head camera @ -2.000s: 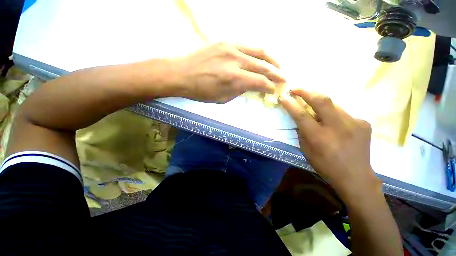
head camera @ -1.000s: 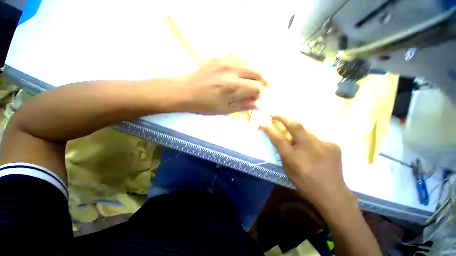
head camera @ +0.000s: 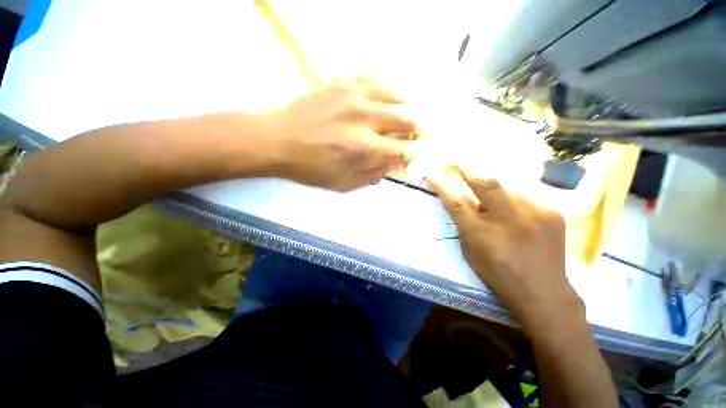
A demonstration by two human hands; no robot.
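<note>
A small pale fabric piece [head camera: 420,162], bleached by the lamp, lies between my two hands near the table's front edge. My left hand [head camera: 350,137] has its fingers curled on the piece's left side. My right hand [head camera: 509,227] has its fingertips together at its right side. Glare hides the exact grip. A thin dark line, perhaps a slim tool, shows between the hands just below the fingertips. A narrow yellow strip [head camera: 284,38] runs up the table beyond my left hand. A pale yellow panel [head camera: 601,211] lies right of my right hand.
The sewing machine head [head camera: 637,48] fills the upper right, blurred, with a grey knob [head camera: 562,174] below it. Blue-handled snips [head camera: 675,309] lie at the table's right. A measuring scale [head camera: 334,256] runs along the front edge. Heaped yellow cloth [head camera: 171,263] is below at left.
The view has shifted, bringing more of the machine head into the upper right. The hands stay close together at the small piece. The thin dark line between them now shows.
</note>
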